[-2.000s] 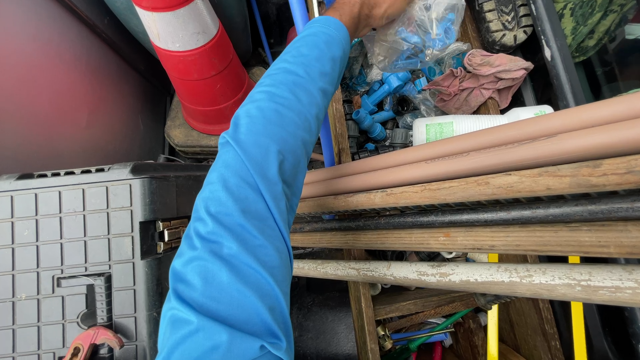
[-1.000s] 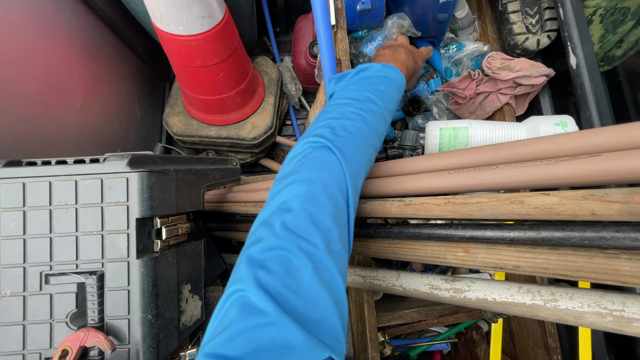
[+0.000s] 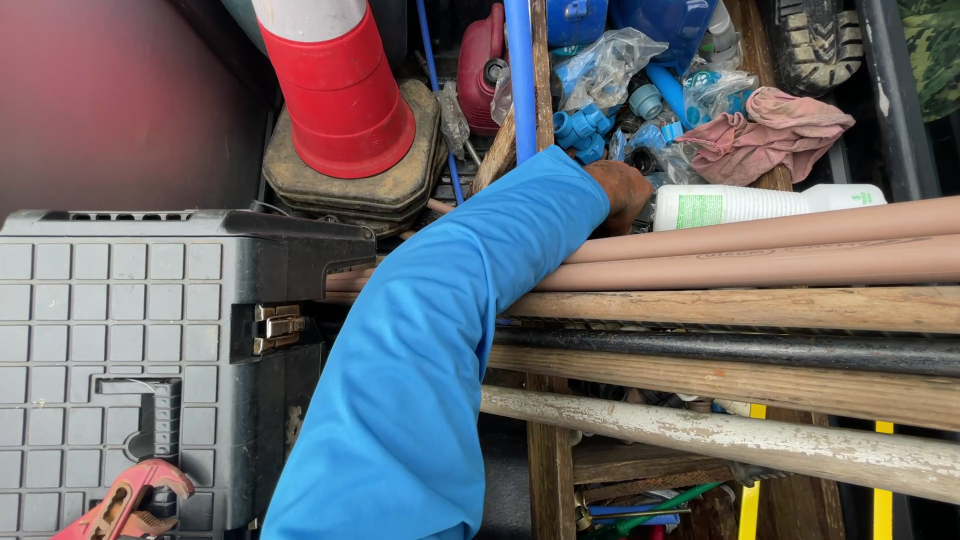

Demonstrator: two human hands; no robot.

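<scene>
My left hand (image 3: 621, 193), on a blue-sleeved arm, reaches down among pipe fittings just left of a white ribbed bottle (image 3: 765, 205). Its fingers are hidden, so what they hold or touch does not show. Blue plastic pipe fittings (image 3: 581, 129) lie just above the wrist, with a clear plastic bag (image 3: 611, 64) beyond them. A dirty pink cloth (image 3: 757, 142) lies to the upper right of the hand. Two light brown plastic pipes (image 3: 787, 232) run right below it. My right hand is out of view.
Wooden poles (image 3: 720, 309), a black bar (image 3: 727, 352) and a worn, pale-painted pole (image 3: 712, 431) cross the right side. A black toolbox (image 3: 112, 300) with red tongue-and-groove pliers (image 3: 120, 502) stands left. Behind are a red-and-white traffic cone (image 3: 341, 97) and a red jug (image 3: 480, 75).
My left hand was higher, at the plastic bag and blue fittings, and has come down toward the white bottle. The bag now lies uncovered.
</scene>
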